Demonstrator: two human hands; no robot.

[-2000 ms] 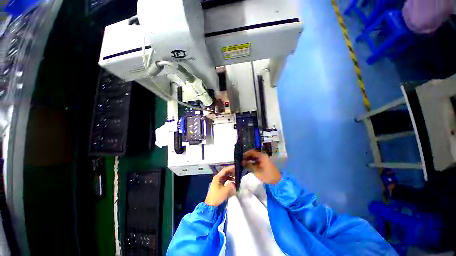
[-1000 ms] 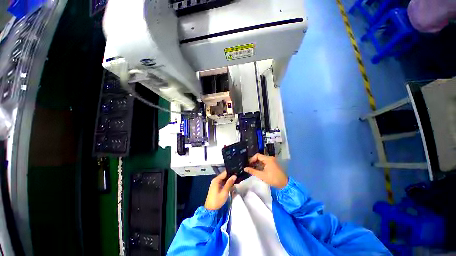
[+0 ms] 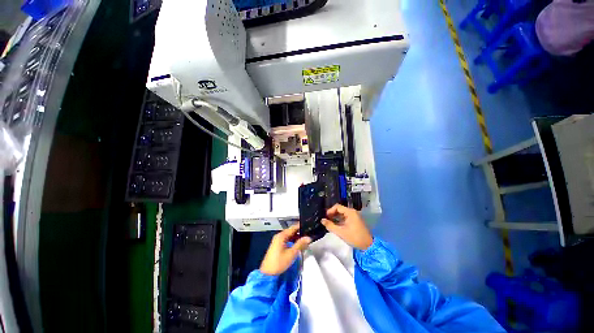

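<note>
A black phone-like unit [image 3: 312,209] is held in front of the machine, its spotted face turned up. My left hand [image 3: 284,248] holds its lower left edge. My right hand [image 3: 346,226] holds its lower right side. Just beyond it is the right black fixture [image 3: 330,175] with a blue part. The left fixture [image 3: 260,170] holds a unit under the white screwdriver head [image 3: 248,134]. The unit hides part of the machine's front edge.
The white gantry [image 3: 325,57] spans the machine beyond my hands. To the left, a foam tray [image 3: 191,270] lies on the green bench, with stacked foam trays [image 3: 154,151] beyond. Blue stools [image 3: 514,55] and part of a person in pink [image 3: 565,26] are at the far right.
The unit has turned from edge-on to face-up, then become more upright in view and shifted slightly right. Both hands stay on it. The view has shifted slightly.
</note>
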